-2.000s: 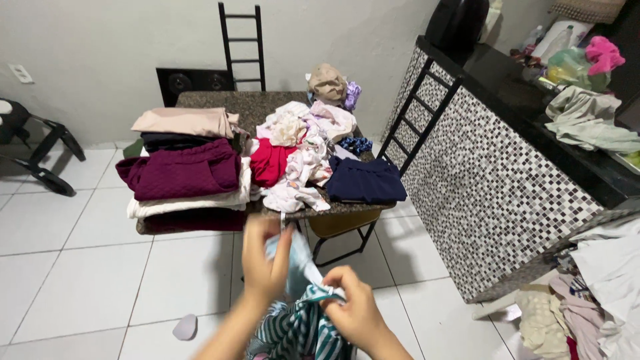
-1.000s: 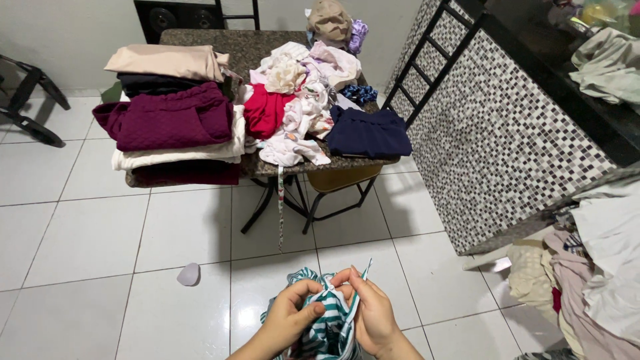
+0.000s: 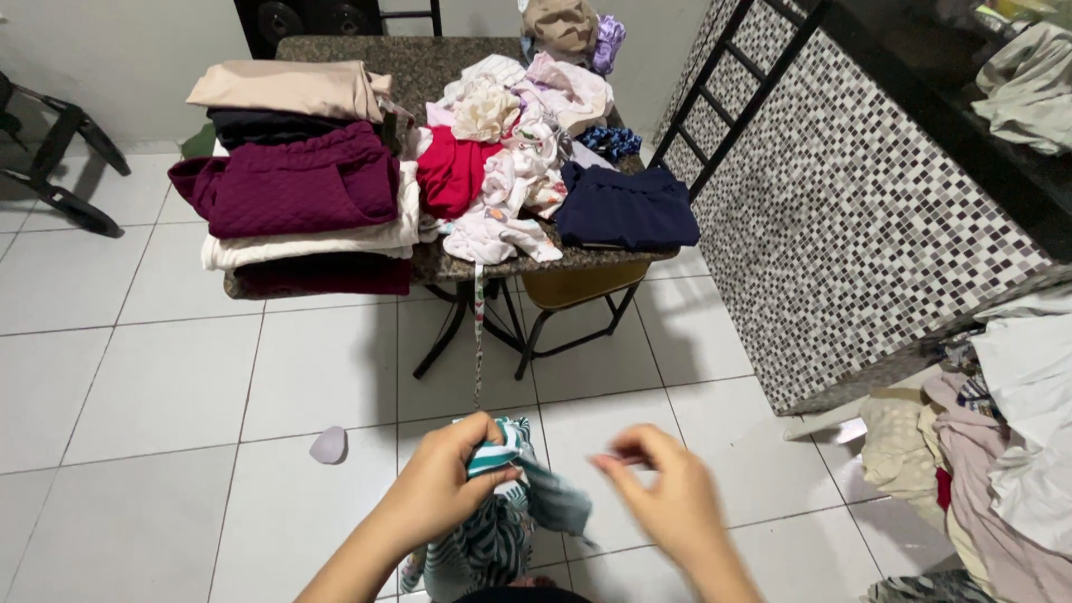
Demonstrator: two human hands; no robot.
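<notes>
My left hand (image 3: 456, 473) pinches the band of a teal-and-white striped garment (image 3: 481, 544), which hangs down in folds near my body. A loose strip of the same cloth (image 3: 557, 498) trails to the right of that hand, blurred. My right hand (image 3: 662, 481) is apart from the cloth, right of the strip, with thumb and fingers parted and nothing seen between them. Beyond the hands, a folded maroon quilted garment (image 3: 306, 184) tops a stack at the left of the granite table (image 3: 444, 268). Folded navy clothing (image 3: 626, 208) lies at the table's right.
A heap of pale clothes (image 3: 511, 167) with a red garment (image 3: 452, 172) lies mid-table. A metal-framed chair (image 3: 586, 289) is under the table's edge. Mosaic-tiled counter (image 3: 854, 184) stands right, with piled cloth (image 3: 1022, 427) beside it. A pale object (image 3: 328, 445) lies on the floor.
A second ago both hands were together on the striped cloth; my right hand has moved away to the right, off it. My left hand still holds the band.
</notes>
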